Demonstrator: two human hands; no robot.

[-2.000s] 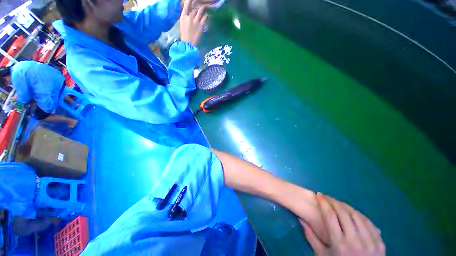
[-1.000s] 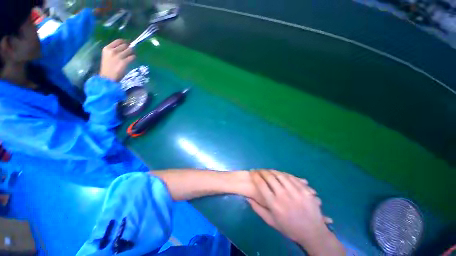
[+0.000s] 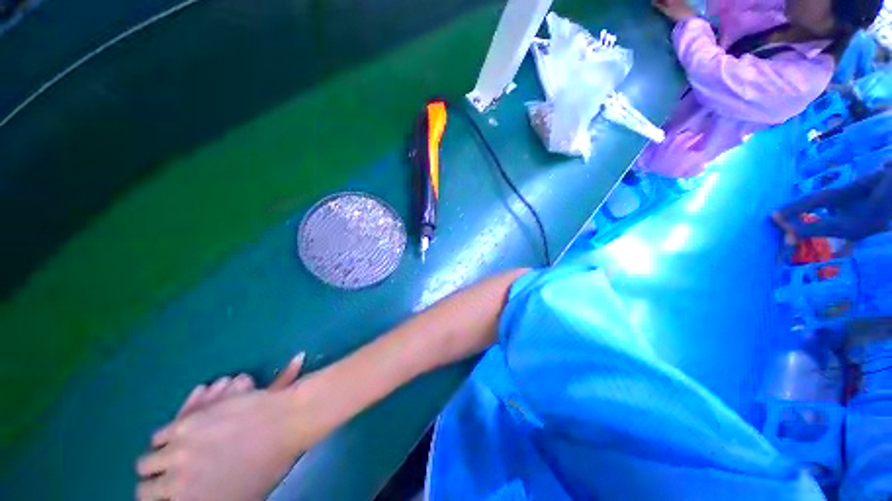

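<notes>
My right hand [image 3: 220, 448] lies low at the left of the view, back up, with my bare forearm reaching in from the right. It appears to rest over my left hand; only fingers [image 3: 227, 385] that look like the left hand's show beyond its upper edge, the rest is hidden. No tool or part shows in either hand. A round tray [image 3: 352, 240] of small silvery screws lies on the dark-green table. An electric screwdriver [image 3: 430, 168], black and orange, lies right of the tray, its metal tip pointing toward me.
A black cord [image 3: 511, 184] curves to the table edge. Crumpled whitish plastic [image 3: 579, 88] lies beyond it, beside a long white piece [image 3: 512, 49]. A person in a pink smock [image 3: 748, 83] is at the upper right. The brighter green strip [image 3: 245, 137] runs behind the tray.
The view has swung to the right. The left neighbour is out of view; the tray, now fully in view, and this screwdriver have come in. My hands appear still together.
</notes>
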